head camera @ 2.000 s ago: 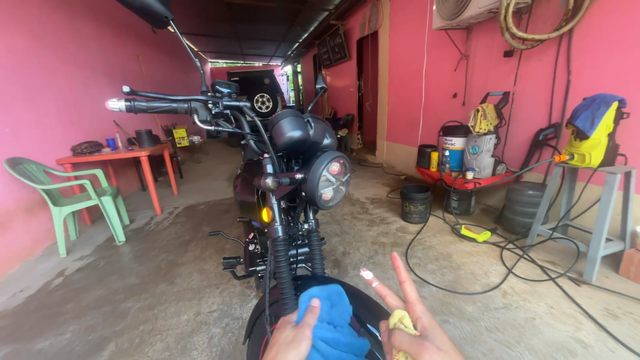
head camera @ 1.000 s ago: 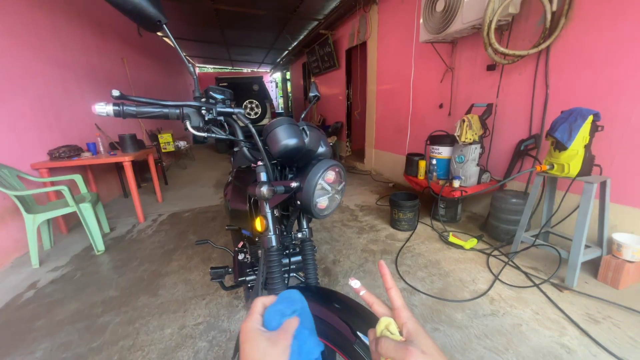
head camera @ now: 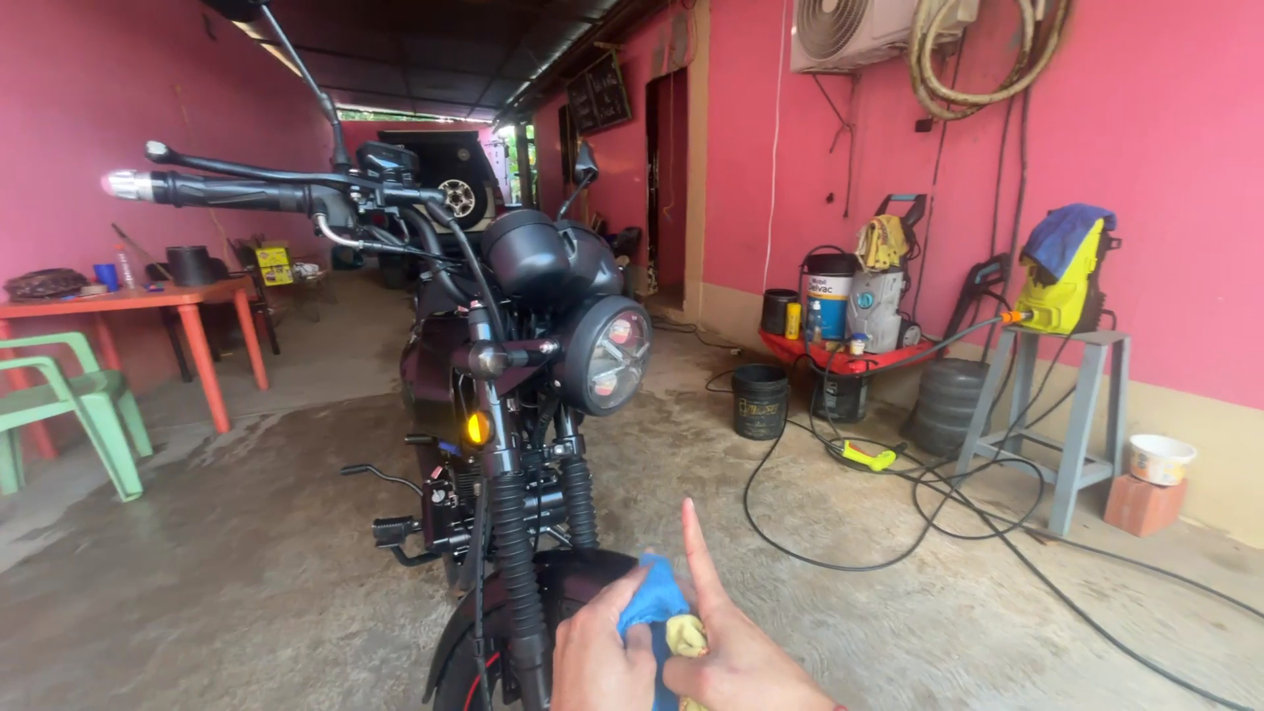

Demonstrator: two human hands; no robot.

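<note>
At the bottom centre my left hand (head camera: 604, 647) grips a blue cloth (head camera: 654, 594), which is bunched between both hands. My right hand (head camera: 736, 657) is against it on the right, index finger pointing up, a crumpled yellow cloth (head camera: 685, 636) held in its other fingers. Both hands are just in front of the front fender (head camera: 583, 565) of a black motorcycle. Above them are its round headlight (head camera: 610, 355), the fork with rubber gaiters (head camera: 513, 553) and a lit amber turn signal (head camera: 478, 428). The handlebar grip (head camera: 232, 193) extends to the left.
An orange table (head camera: 212, 294) and a green plastic chair (head camera: 99, 420) are at left. To the right, a black bucket (head camera: 760, 403), a red wheelbarrow (head camera: 790, 348) with containers, and a yellow pressure washer (head camera: 1066, 281) on a grey metal stand (head camera: 1066, 425). A black hose (head camera: 859, 567) loops over the concrete floor.
My hands have come together at the blue cloth, where they were apart a second ago. My right hand showed two raised fingers before and now shows one.
</note>
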